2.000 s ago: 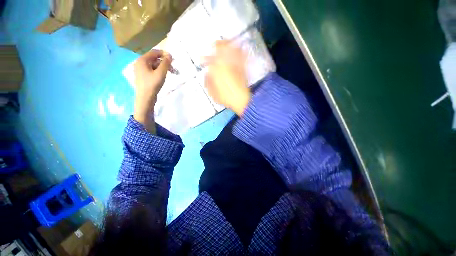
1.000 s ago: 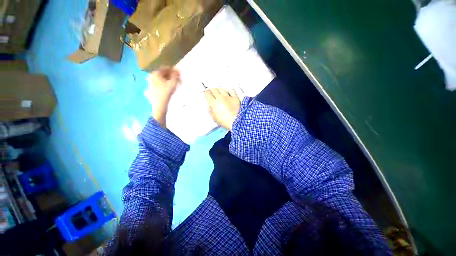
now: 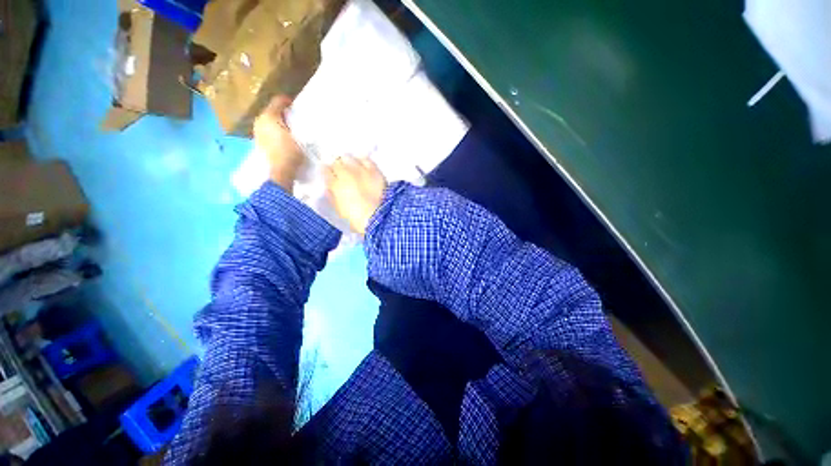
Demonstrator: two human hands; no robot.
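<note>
A large clear poly bag around white boxes or tray inserts (image 3: 369,96) lies in front of me at lap level, left of the bench edge. Glare washes out most of its detail. My left hand (image 3: 276,136) is at the bag's left side, fingers bent onto the film; crumpled film shows beside and below the wrist. My right hand (image 3: 355,189) is at the bag's near edge, fingers bent on the film. The fingertips of both hands blend into the bright film, so the exact hold is hard to see.
A green bench (image 3: 638,118) with a pale edge runs along the right. A white sheet pile (image 3: 797,55) with a small tab lies on it. A film-covered carton (image 3: 260,55) touches the bag's far left. Another open carton (image 3: 153,68), a blue stool (image 3: 164,405) and yellow-gold parts (image 3: 720,428) show.
The bag and both hands sit farther left in view as the camera turned. My right hand has moved from the bag's top to its near edge, closer to my left hand. Crumpled film now shows there.
</note>
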